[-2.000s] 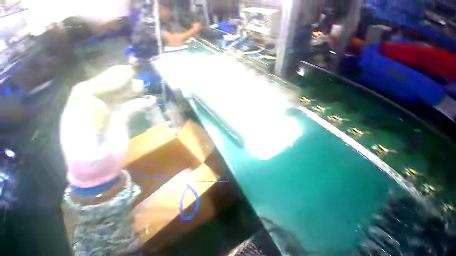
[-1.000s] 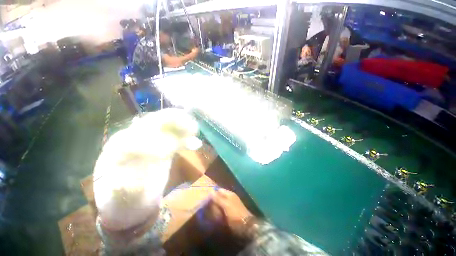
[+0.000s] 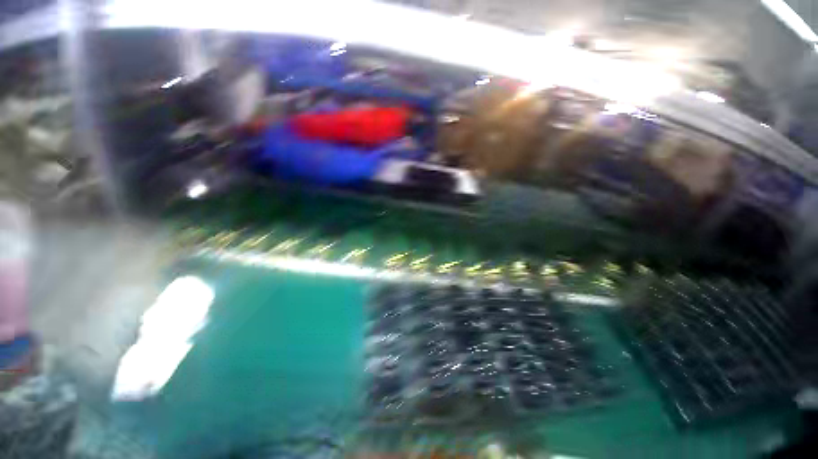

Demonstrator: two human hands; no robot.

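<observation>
The frame is strongly blurred. Two dark gridded trays lie on the green bench: one in the middle (image 3: 475, 350) and one tilted at the right (image 3: 717, 345). A row of small yellowish circuit boards (image 3: 395, 262) stands on the dark green belt behind the pale rail. My left hand (image 3: 13, 273) is a pinkish-white blur cut off by the left edge, above a blue band and patterned sleeve; its fingers cannot be made out. A brownish blur at the bottom edge may be part of my right hand; its shape and grip are unreadable.
A bright white glare patch (image 3: 166, 336) lies on the bench (image 3: 278, 332) at left. Across the belt are a blue bin (image 3: 318, 163), a red bin (image 3: 350, 124) on it and a dark block on a white board (image 3: 430, 181). A pale overhead bar crosses the top.
The view has swung right: bench, belt and bins have shifted left, and both trays show more fully. The carton has left the picture. My left hand has moved to the left edge; my right hand is no longer clear.
</observation>
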